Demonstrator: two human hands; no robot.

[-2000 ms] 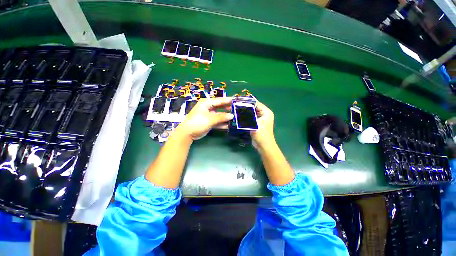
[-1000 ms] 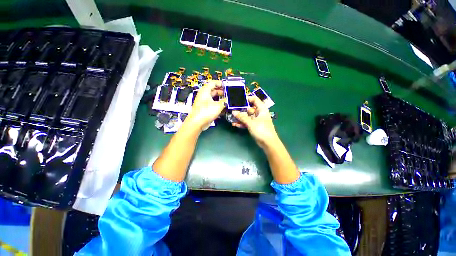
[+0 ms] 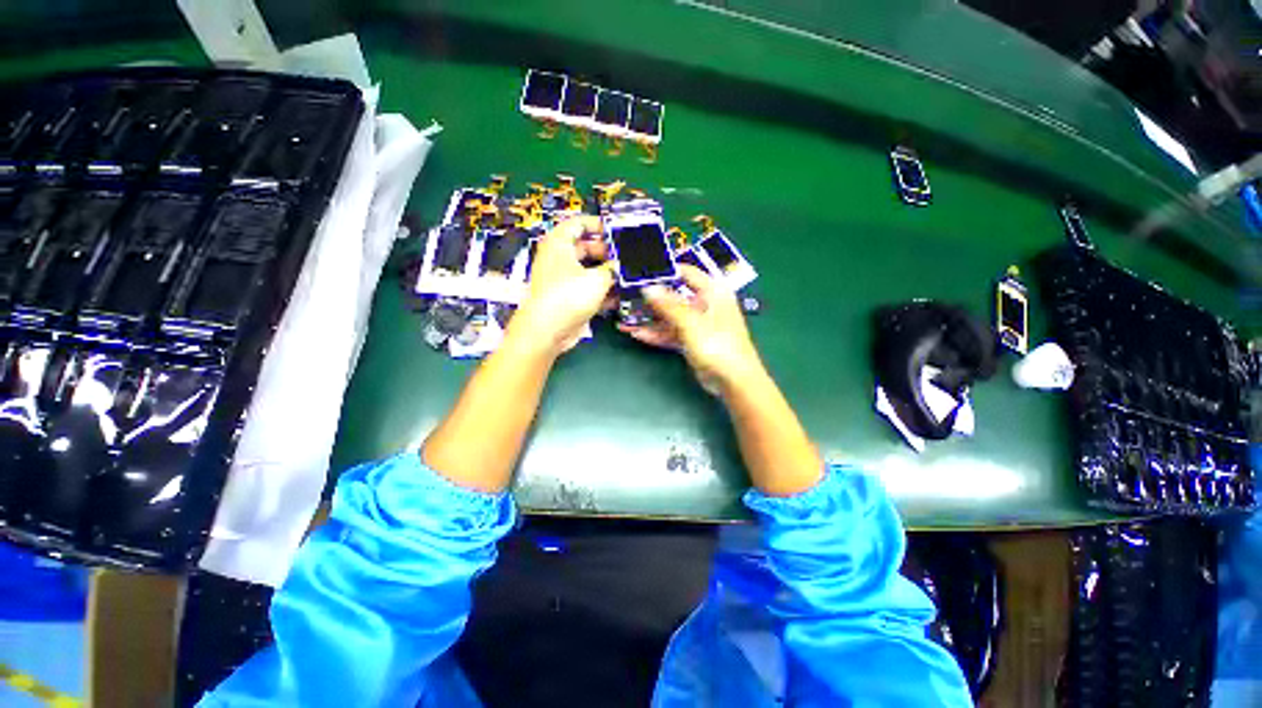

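A dark screen module with a pale border (image 3: 641, 249) is held between my two bare hands, its face up. My left hand (image 3: 565, 288) grips its left side. My right hand (image 3: 703, 325) is at its lower right edge, fingers on it. A screen pile with orange tabs (image 3: 450, 255) lies left of and partly behind my left hand. Another white-edged screen (image 3: 723, 257) lies just right of the held module. Dark grey round parts (image 3: 450, 321) lie at the pile's near edge. What is under the module is hidden.
A screen row (image 3: 595, 109) lies farther back. Black blister trays stand left (image 3: 125, 304) and right (image 3: 1163, 380), with a white liner (image 3: 312, 332) beside the left ones. A black curled lump (image 3: 925, 362), a white lump (image 3: 1044, 367) and single phone units (image 3: 909, 177) (image 3: 1013, 311) lie right.
Compared with the earliest frame, the held module is a little farther left, and a white-edged screen now shows right of it. My right hand has moved beneath its lower edge. The view has shifted.
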